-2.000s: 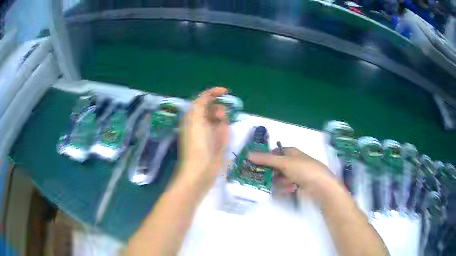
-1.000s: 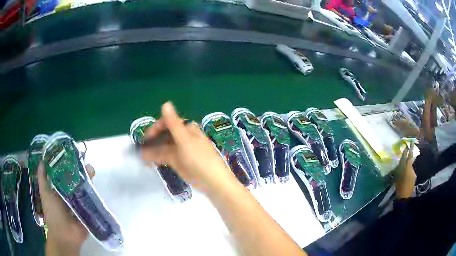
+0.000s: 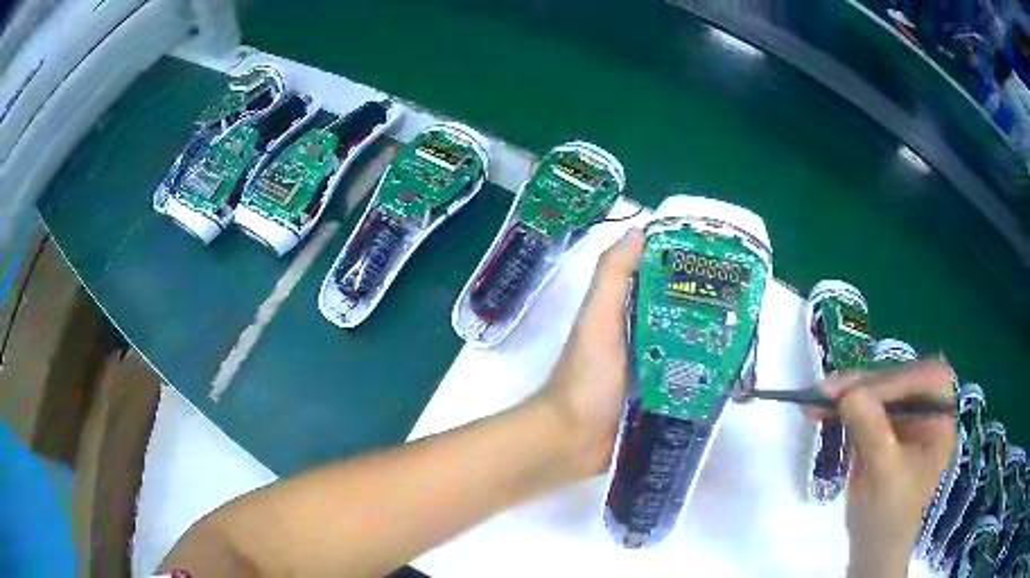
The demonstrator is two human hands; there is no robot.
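Observation:
My left hand (image 3: 593, 361) holds an open device half (image 3: 644, 480) from its left side, tilted, wide end up. Its green circuit board (image 3: 689, 327) faces me, with a dark display (image 3: 706, 274) showing pale digits and yellow marks. A dark block fills the narrow lower end. My right hand (image 3: 887, 435) is to the right and holds dark tweezers (image 3: 802, 396) between its fingers. The tweezers' tip points left and is at the right edge of the housing; whether it touches cannot be told.
Two open device halves (image 3: 424, 186) (image 3: 553, 209) lie left of the held one, and more (image 3: 226, 169) lie farther left on the green bench (image 3: 124, 248). Several others (image 3: 841, 327) stand right on or beside the white sheet (image 3: 497, 395). A dark green conveyor (image 3: 633, 102) runs behind.
The view has swung left. The held device half has come from the left to the centre with my left hand. My right hand has moved right of it, and the tweezers' tip is now at its edge.

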